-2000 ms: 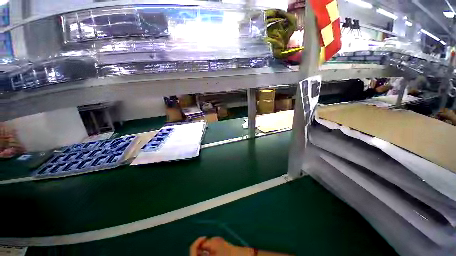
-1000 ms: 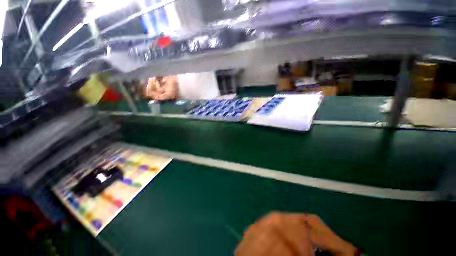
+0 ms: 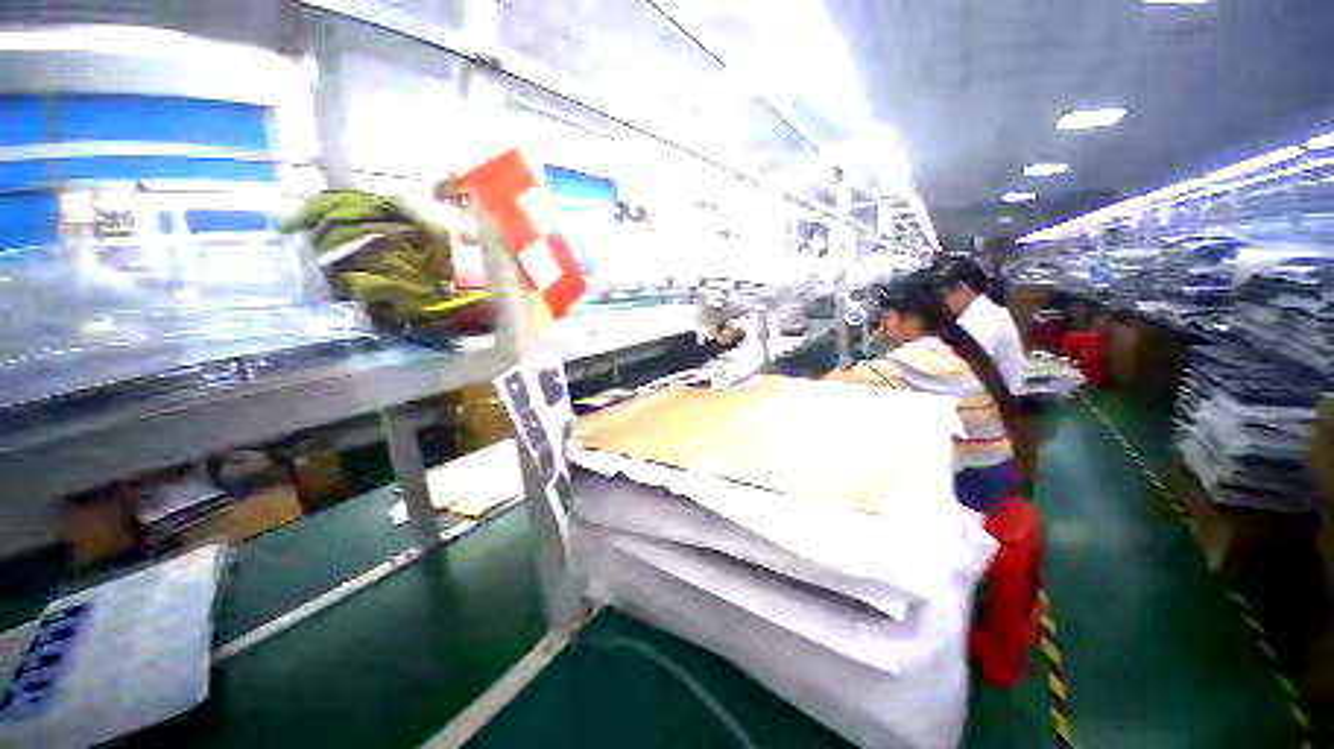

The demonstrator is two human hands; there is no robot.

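Note:
Neither of my hands is in the picture. Nearest in front of me is a thick, sagging stack of white packing sheets (image 3: 761,629) on the green bench. A flat tan cardboard sheet (image 3: 775,439) lies on top of it. A white sample card (image 3: 539,417) with dark rounded squares hangs on the post just left of the stack. A white sheet with blue pieces (image 3: 125,644) lies at the lower left, blurred.
A red and yellow checkered flag (image 3: 530,234) and a green cloth bundle (image 3: 392,264) are by the overhead shelf (image 3: 293,410). Two people (image 3: 958,366) are beyond the stack. A red stool (image 3: 1010,593) stands right of it. An aisle with yellow-black tape (image 3: 1053,673) and piled stacks (image 3: 1244,395) lies at right.
The view has swung right, from the belt and colour-dot sheet to the white stack and aisle. The hand seen at the bottom before is out of the picture.

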